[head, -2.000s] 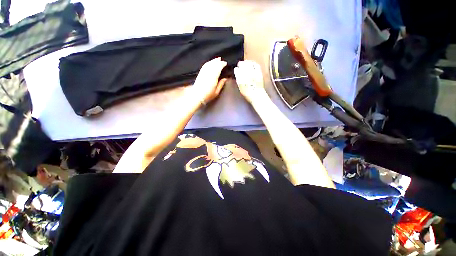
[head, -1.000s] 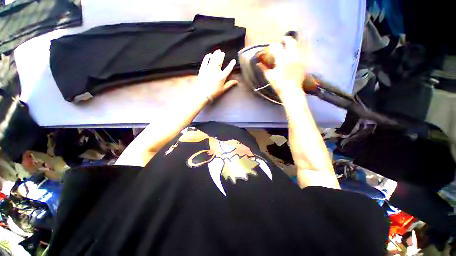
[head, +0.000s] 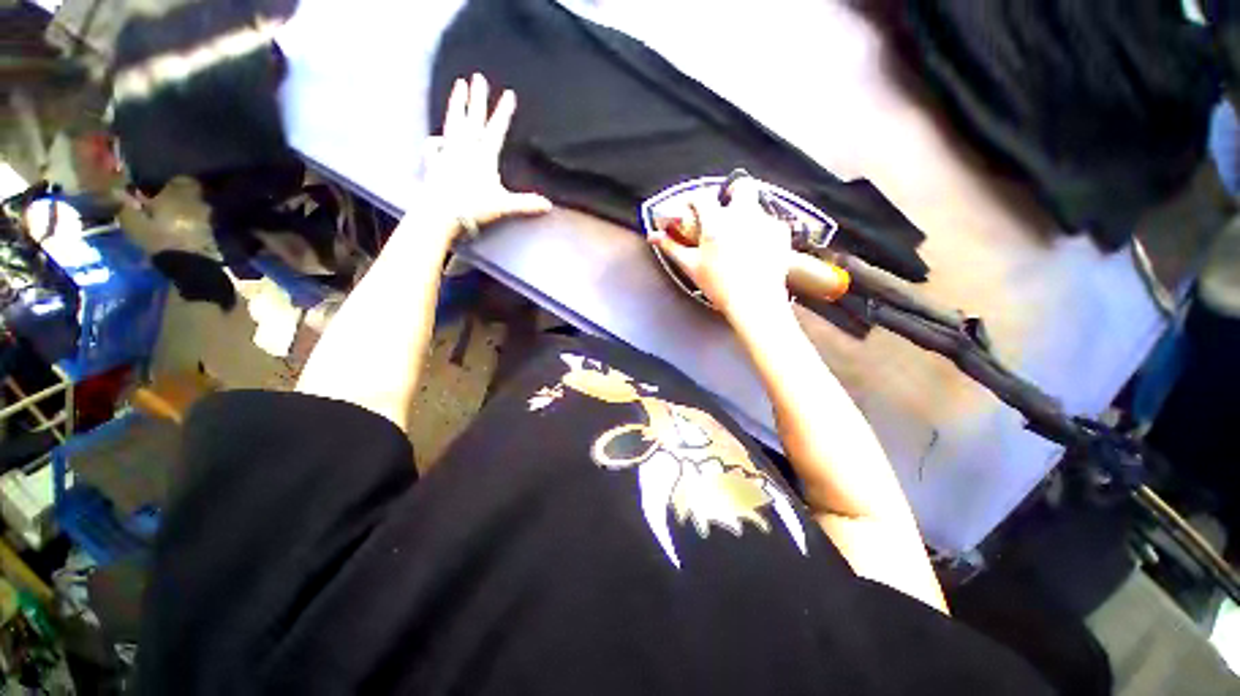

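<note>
A black sleeve (head: 619, 102) lies slantwise across the pale pressing table (head: 1000, 320). My right hand (head: 741, 245) is closed round the orange-brown handle of the steam iron (head: 805, 207), which rests on the sleeve's near edge, close to its right end. My hand hides part of the iron. My left hand (head: 473, 166) lies with fingers spread at the sleeve's left end, touching its edge and holding nothing. A thick dark hose (head: 952, 343) runs from the iron to the lower right.
A pile of loose black cloth (head: 1061, 95) lies at the far right of the table. Dark cloth (head: 204, 95) is at the upper left beyond the table edge. Blue crates (head: 116, 306) and scraps are on the floor at left.
The view has turned to the right. My right hand took hold of the iron and moved it onto the sleeve. My left hand moved from near the sleeve's right end to its left end.
</note>
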